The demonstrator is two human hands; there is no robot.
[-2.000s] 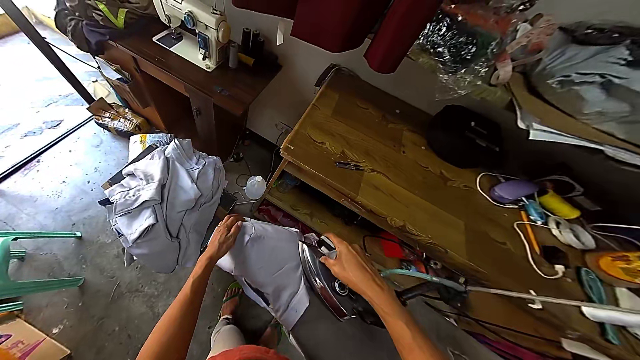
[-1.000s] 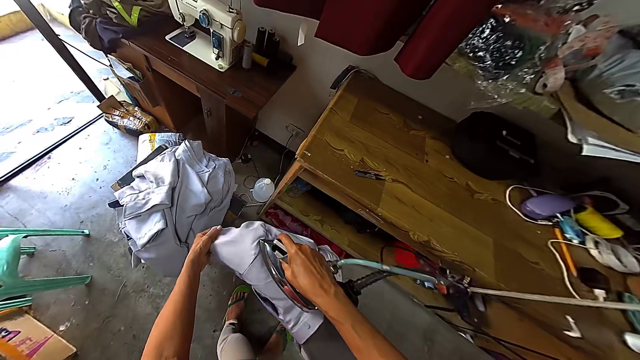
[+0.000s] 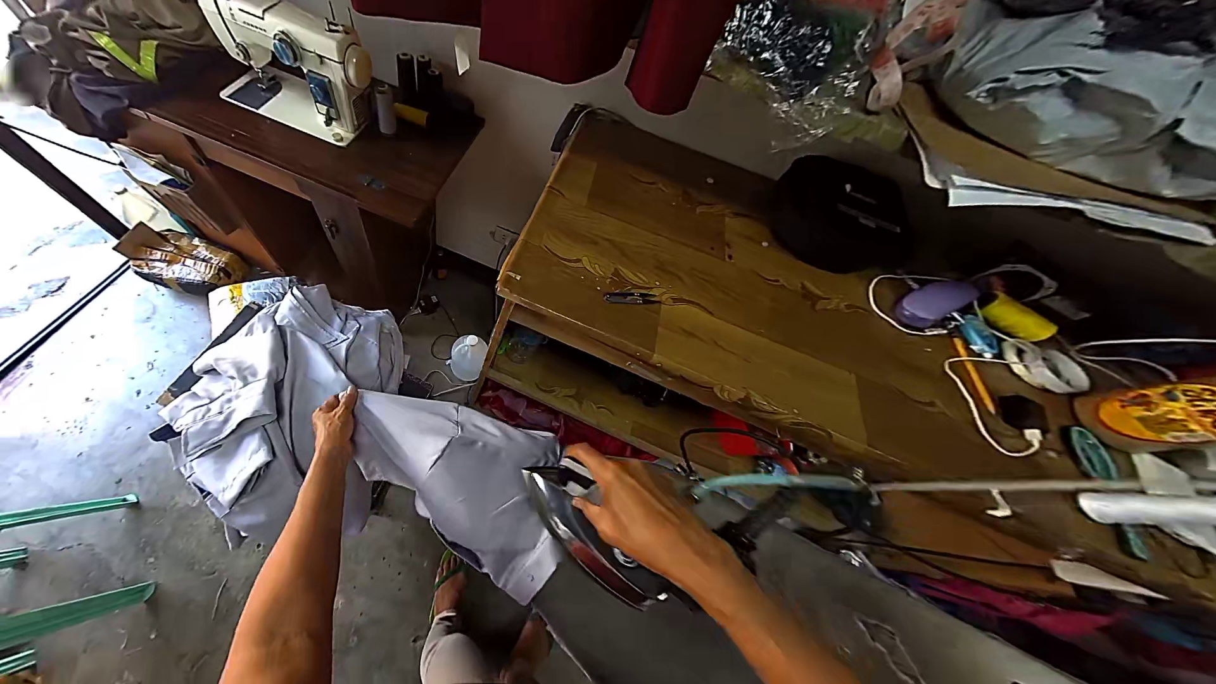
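Note:
A clothes iron (image 3: 594,546) with a shiny metal body is gripped by my right hand (image 3: 632,513), at the right end of a light grey cloth garment (image 3: 484,484). That garment lies partly over a dark grey ironing surface (image 3: 655,632). At its upper left end, my left hand (image 3: 334,421) pinches the cloth. Just left of that hand is a heap of light grey garments (image 3: 275,389). A teal-wrapped cord (image 3: 779,482) runs rightward behind the iron.
A brown wooden desk (image 3: 741,313) with an open shelf stands beyond the iron. A sewing machine (image 3: 294,62) sits on a dark table (image 3: 399,171) at upper left. A white plastic bottle (image 3: 467,358) and a green plastic stool (image 3: 76,608) are on the floor.
The iron, in my right hand, was over the middle of the garment a second ago and is now at its right end. My left hand still holds the cloth's left end.

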